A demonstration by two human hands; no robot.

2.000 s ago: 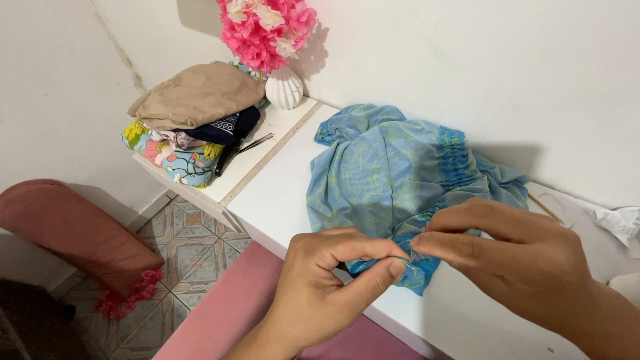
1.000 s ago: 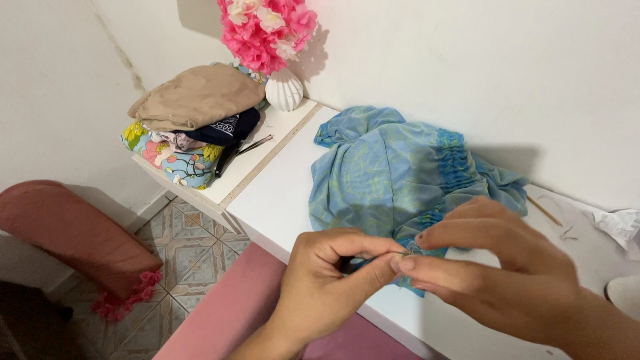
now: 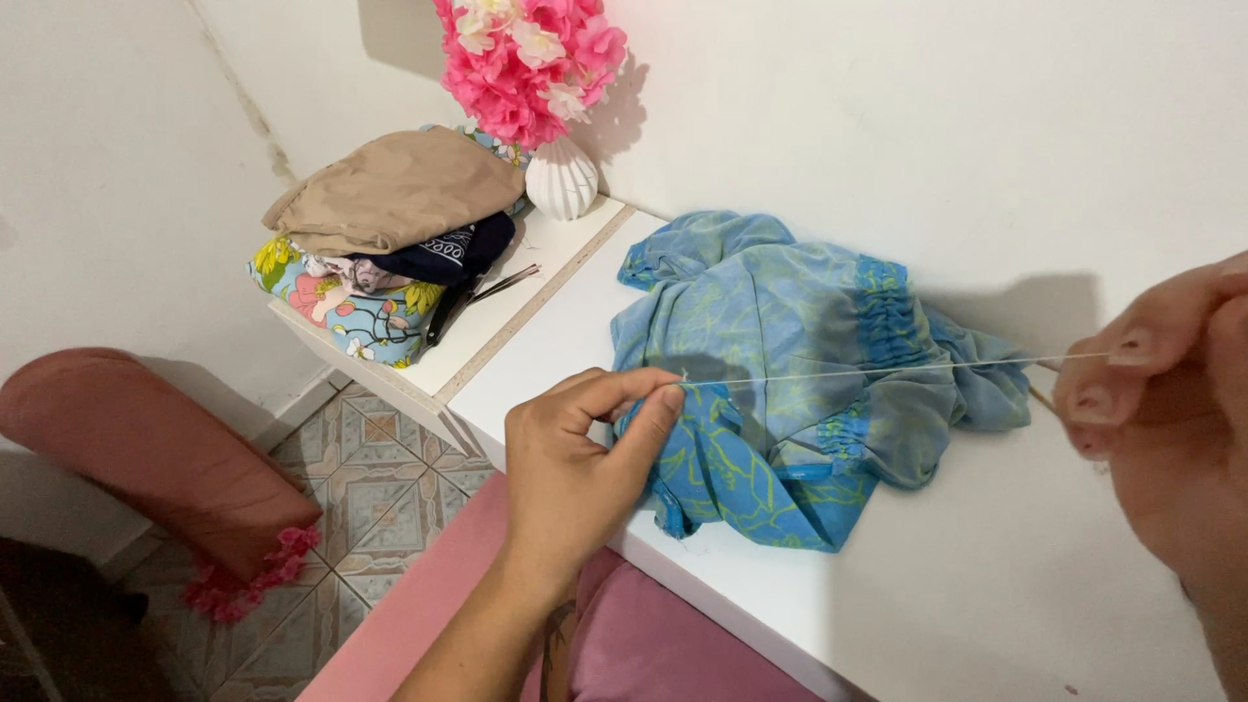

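A blue garment with a yellow-green pattern and gathered bands [image 3: 712, 312] lies crumpled on the white table. My left hand [image 3: 595, 458] pinches an edge of its cloth between thumb and forefinger at the garment's near left side. From that pinch a thin pale thread [image 3: 877, 370] runs taut across the garment to the right. At the right edge of the view my right hand [image 3: 1160, 390] holds the thread's other end between its fingers, partly out of view. Whether a needle is in those fingers cannot be told.
Folded cloths, the top one beige [image 3: 400, 190], are stacked at the table's far left, beside dark-handled scissors [image 3: 453, 312]. Behind them stands a white ribbed vase [image 3: 562, 180] with pink and white flowers. A pink cushioned piece [image 3: 156, 448] is on the tiled floor at left.
My right hand has moved away to the right from beside my left hand, and the thread now stretches between them. More of the garment's near part shows.
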